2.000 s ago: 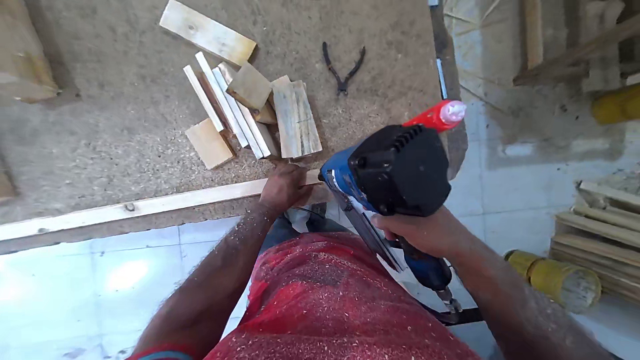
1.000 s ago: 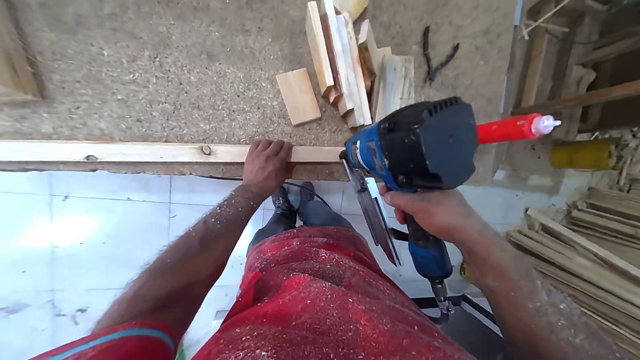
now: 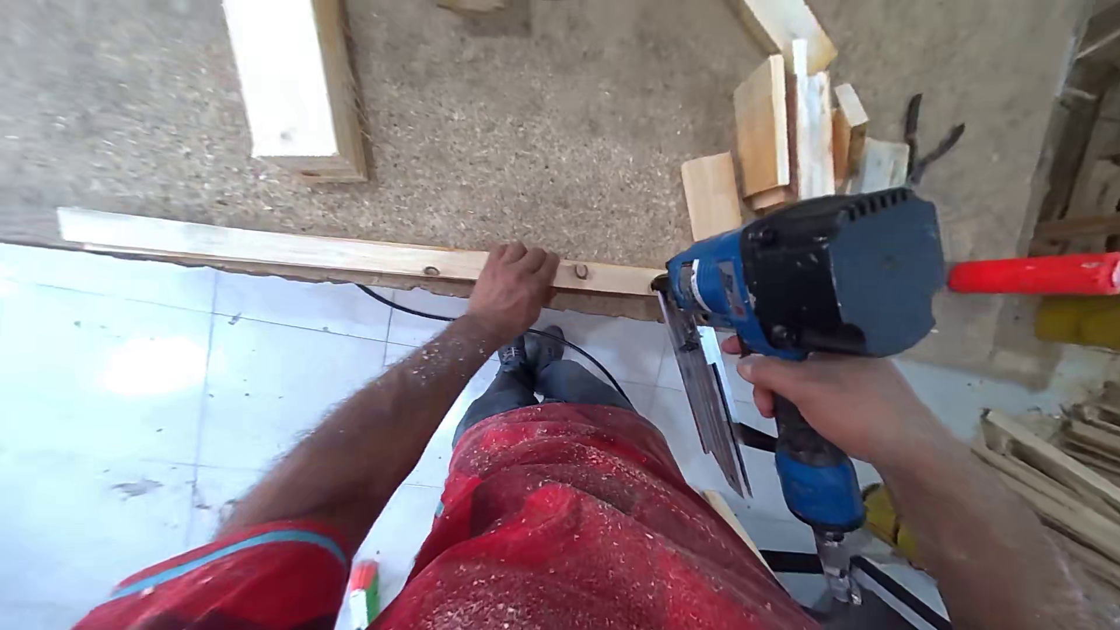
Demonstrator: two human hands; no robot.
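A long narrow wooden strip [image 3: 350, 252] lies along the near edge of the workbench. My left hand [image 3: 514, 289] grips this strip right of its middle, fingers over the top. In my right hand [image 3: 814, 394] is a blue and black pneumatic nail gun [image 3: 787, 280], held by its handle. The gun's nose meets the strip's right end; whether it presses on the wood cannot be told. Its magazine [image 3: 700, 385] slants down toward my body, and an air fitting [image 3: 836, 560] hangs under the handle.
Short wooden blocks [image 3: 761, 131] and pincers [image 3: 929, 144] lie beyond the gun. A thick wooden piece [image 3: 284, 79] rests on the particle-board benchtop [image 3: 525, 140] at the upper left. A red bottle [image 3: 1032, 275] is at the right, above stacked slats [image 3: 1059, 481]. A black hose [image 3: 402, 308] passes below the edge.
The view has shifted left, so more of the strip shows. My left hand stays on the strip, and the nail gun stays in my right hand near its right end.
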